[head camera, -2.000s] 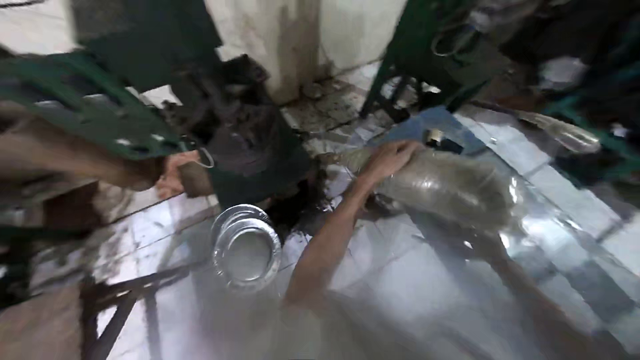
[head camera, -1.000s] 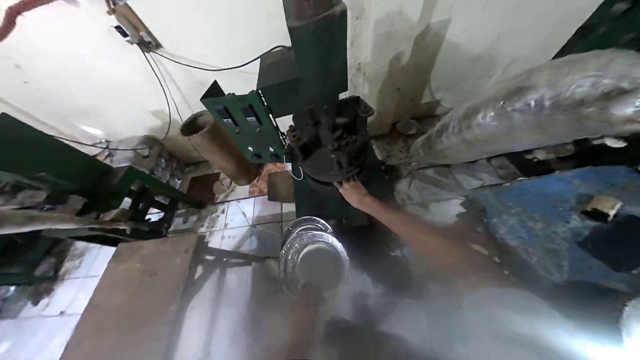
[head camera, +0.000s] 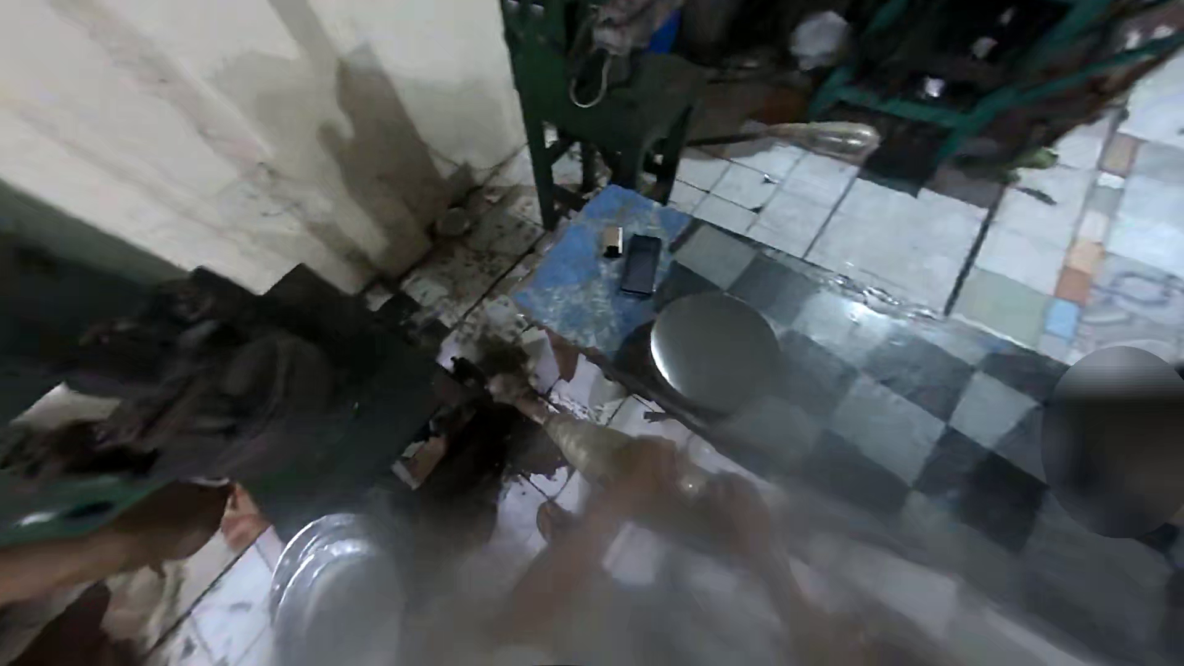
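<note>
A long wrapped bundle, pale and shiny like plastic film (head camera: 587, 446), lies slantwise at the lower middle, its narrow end pointing up and left. On its near part rests my left hand (head camera: 647, 467), blurred, with the fingers over it. My right hand (head camera: 735, 504) is farther right at the same bundle; haze and blur hide its fingers. Left of both hands stand round shiny metal pans or lids (head camera: 338, 592), one overlapping another. A round grey metal disc (head camera: 715, 351) lies beyond the hands on a bench with a checkered top (head camera: 888, 416).
On the bench's blue end (head camera: 583, 268) lie a dark phone (head camera: 640, 265) and a small box-like object (head camera: 612, 241). Dark greasy machinery (head camera: 259, 388) stands at the left. Behind is a green metal stand (head camera: 629, 111). Another wrapped bundle (head camera: 828, 139) lies on the tiled floor.
The view has swung right since one second ago. My hand that was at the dark machine then is now on the wrapped bundle. The metal disc shows on the bench.
</note>
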